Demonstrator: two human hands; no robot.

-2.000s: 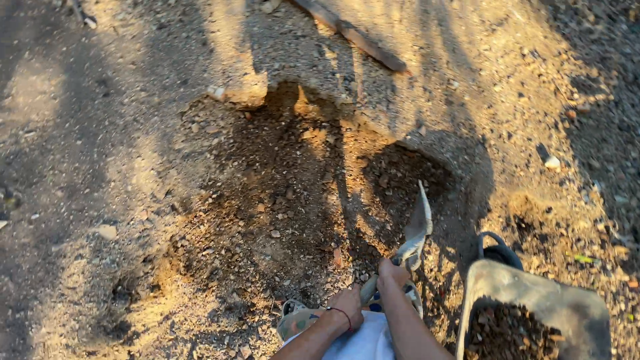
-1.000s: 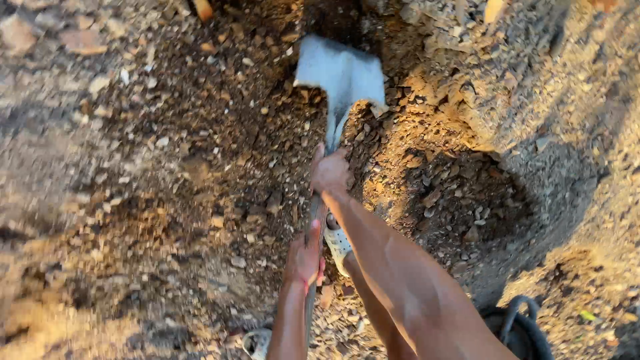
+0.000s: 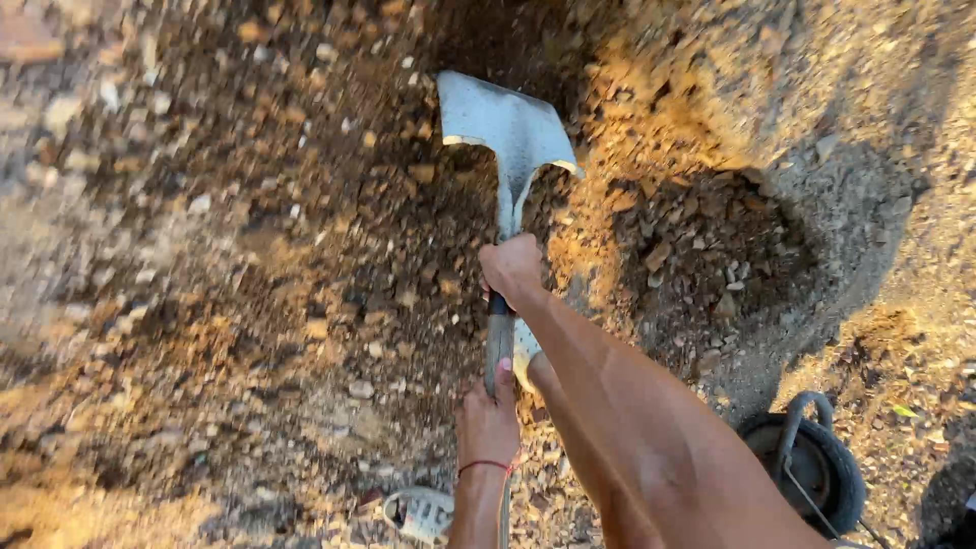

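Observation:
A shovel with a pale metal blade (image 3: 507, 122) and a wooden handle (image 3: 499, 343) lies nearly lengthwise through the middle of the head view, its blade over dark, loose soil. My right hand (image 3: 513, 267) is closed round the shaft just below the blade's neck. Lower down, my left hand (image 3: 486, 427), with a thin red cord at the wrist, grips the wooden handle, its thumb along it. Whether the blade's front edge is in the soil cannot be told, as the view is blurred.
Stony broken ground surrounds my light shoes (image 3: 421, 515). To the right of the shovel is a shallow hollow (image 3: 709, 244) with loose stones. A wheelbarrow's wheel (image 3: 820, 473) stands at the lower right. A shaded dirt slope (image 3: 831, 206) borders the hollow.
Two seconds ago the hands and shovel were low in the view, beside the wheelbarrow. The view has moved closer over the dug ground, and the blade now points away from me.

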